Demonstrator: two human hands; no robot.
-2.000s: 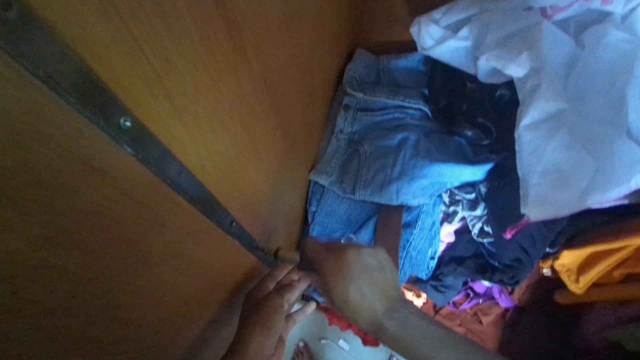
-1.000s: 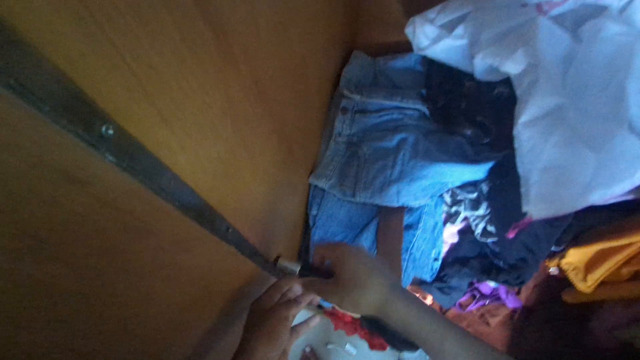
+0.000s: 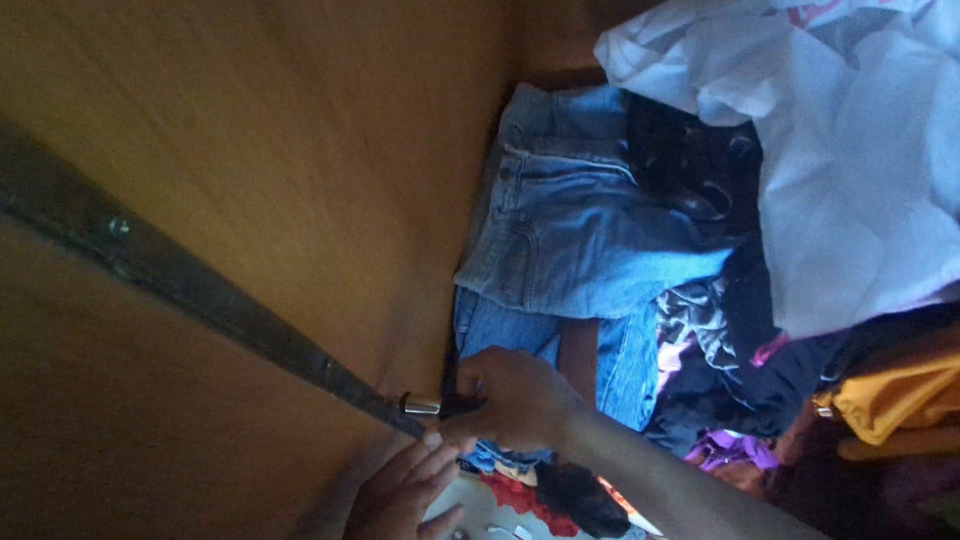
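Note:
My right hand point(image 3: 517, 405) is closed around a tool with a dark handle and a shiny metal collar point(image 3: 420, 405), perhaps a screwdriver. The tool points left, its tip at the lower end of a dark metal strip point(image 3: 225, 307) that runs diagonally over a wooden panel point(image 3: 315, 150). Screw heads show along the strip. Below the tool, my left hand point(image 3: 405, 487) rests its fingertips by the strip's lower end, thumb apart; whether it pinches something small cannot be seen.
Folded blue jeans point(image 3: 585, 247) lie right of the panel. A white cloth or bag point(image 3: 862, 165) covers the upper right. Dark clothes, an orange garment point(image 3: 900, 397) and a purple cloth point(image 3: 731, 450) are piled below it. A red cloth point(image 3: 525, 499) lies near the bottom.
My right hand has shifted slightly around the tool, and the metal collar shows more plainly. My left hand stays beside the strip's lower end.

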